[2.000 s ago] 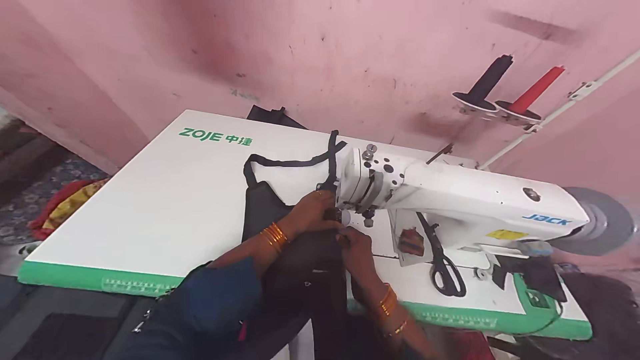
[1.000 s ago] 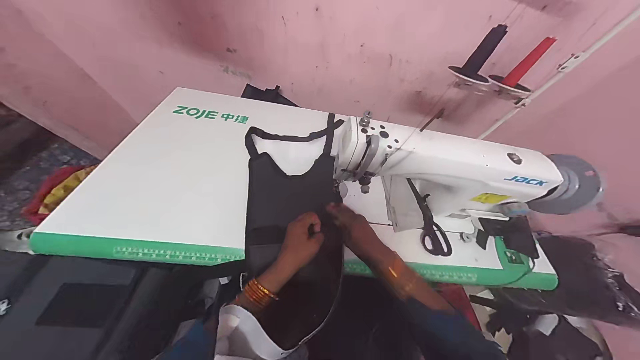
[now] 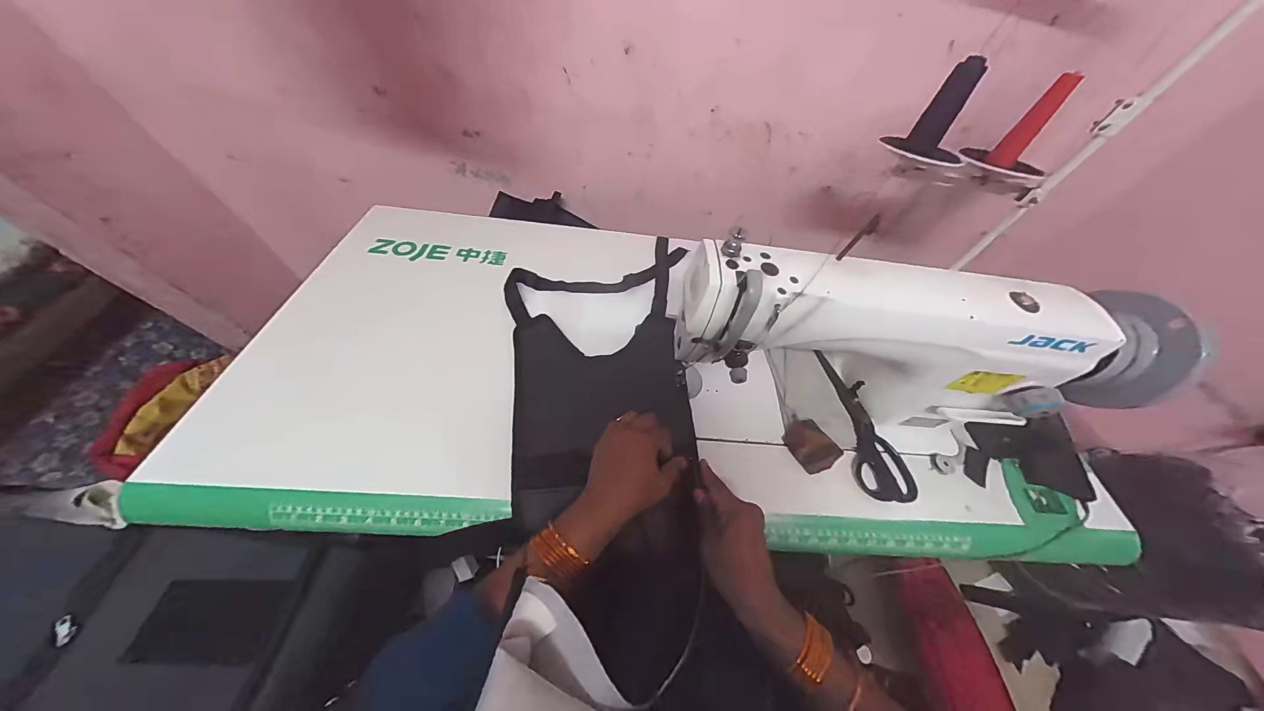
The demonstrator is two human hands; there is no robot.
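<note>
A black fabric garment piece with straps (image 3: 592, 395) lies over the front edge of the white sewing table (image 3: 395, 365), its right edge beside the needle area of the Jack sewing machine (image 3: 889, 316). My left hand (image 3: 634, 469) rests on the black fabric, thumb and fingers at its right edge. My right hand (image 3: 731, 533) pinches that same edge just across from it. Pale lining (image 3: 543, 642) shows at the lower part of the piece, near my left wrist.
Black scissors (image 3: 869, 444) and a small brown piece (image 3: 813, 446) lie right of the needle area. Black cloth scraps (image 3: 1047, 454) are at the table's right end. Thread cones (image 3: 948, 109) stand at the wall. Dark fabric (image 3: 197, 612) is at lower left.
My hands have moved from beside the needle area down the fabric toward the table's front edge. More of the black piece's upper part shows.
</note>
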